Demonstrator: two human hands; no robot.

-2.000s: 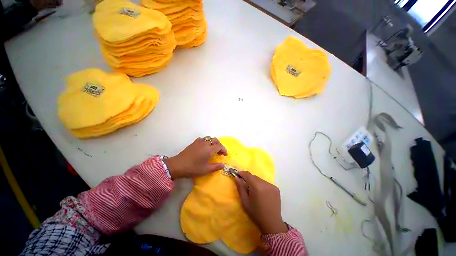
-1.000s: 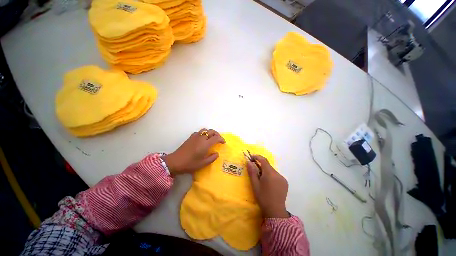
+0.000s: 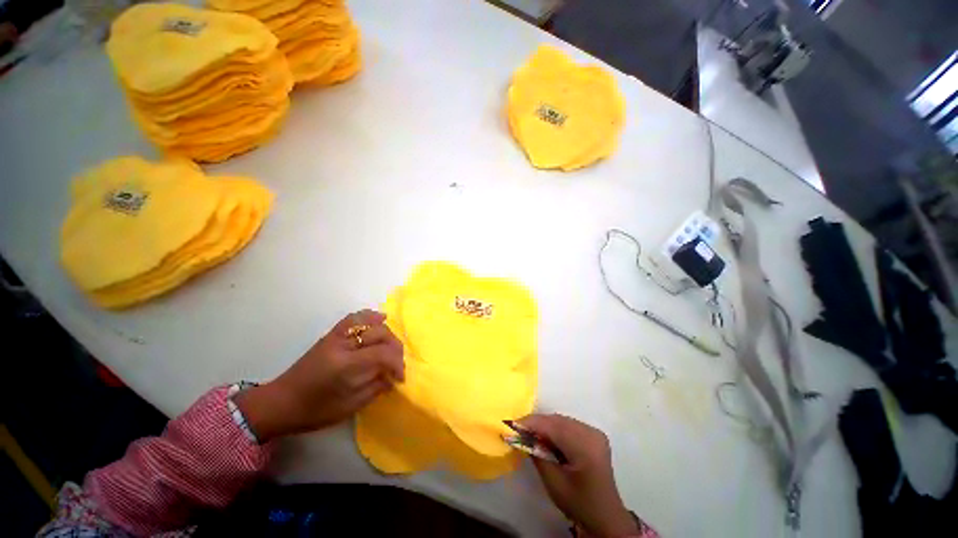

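Note:
A yellow fabric piece (image 3: 473, 357) with a wavy edge and a small dark motif (image 3: 474, 307) lies in front of me, with more yellow cloth under or folded beneath it. My left hand (image 3: 352, 368) is at its left edge, fingers and thumb pinched together at the cloth; the fingertips are partly hidden. My right hand (image 3: 576, 462) is at the lower right edge of the cloth and holds small thread snips (image 3: 534, 441), pointing left over the cloth edge.
Tall yellow stacks (image 3: 205, 89) and a lower fanned pile (image 3: 158, 226) are at left. A small yellow pile (image 3: 565, 108) is at upper centre-right. A power strip (image 3: 688, 233) with a black adapter (image 3: 698, 261), a thin corded tool (image 3: 681, 334), grey straps (image 3: 752, 305) and black scraps (image 3: 840, 284) are at right.
The view has shifted right. The motif sits higher on the cloth, which has moved or been turned. My right hand with the snips has gone from beside the motif to the lower right edge.

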